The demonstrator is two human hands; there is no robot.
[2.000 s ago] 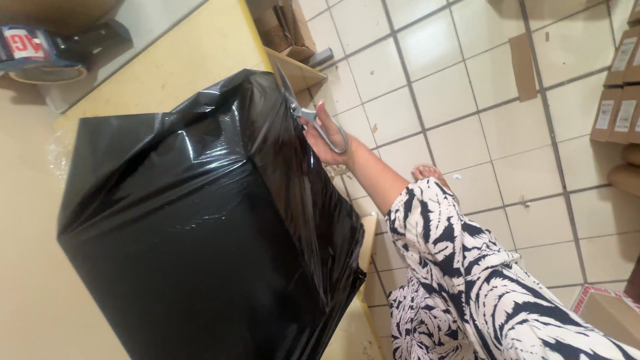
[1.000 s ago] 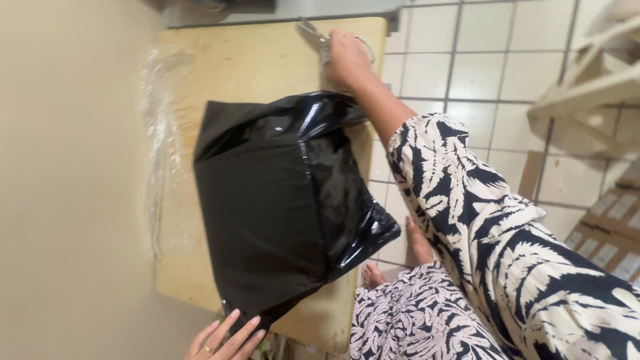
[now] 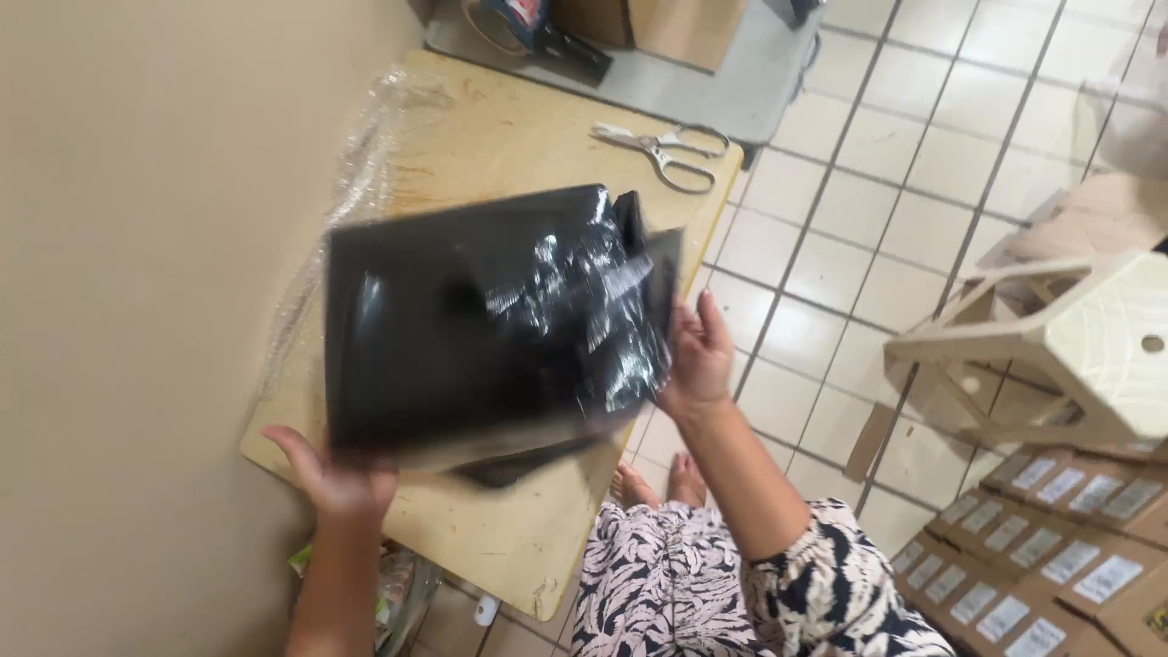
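A package wrapped in glossy black plastic [image 3: 456, 319] is held over a yellowish board tabletop [image 3: 493, 538], blurred by motion. My left hand [image 3: 342, 474] supports its near left corner, thumb apart and fingers partly hidden beneath it. On the right side, my right hand [image 3: 698, 351] holds the package's edge, where the plastic is bunched and creased. Metal scissors [image 3: 657, 151] lie on the board beyond the package, near its far right corner, with their blades slightly parted.
Clear bubble wrap [image 3: 365, 164] runs along the wall side. A tape dispenser [image 3: 538, 32] and cardboard box [image 3: 684, 27] stand on a grey surface [image 3: 757, 82] at the far end. At right are a cream plastic stool [image 3: 1095, 347] and stacked cartons [image 3: 1022, 557] on the tiled floor.
The scissors, in my right hand before, now lie on the board. My right hand has come to the package's right edge. The package is raised and turned, with both hands on it.
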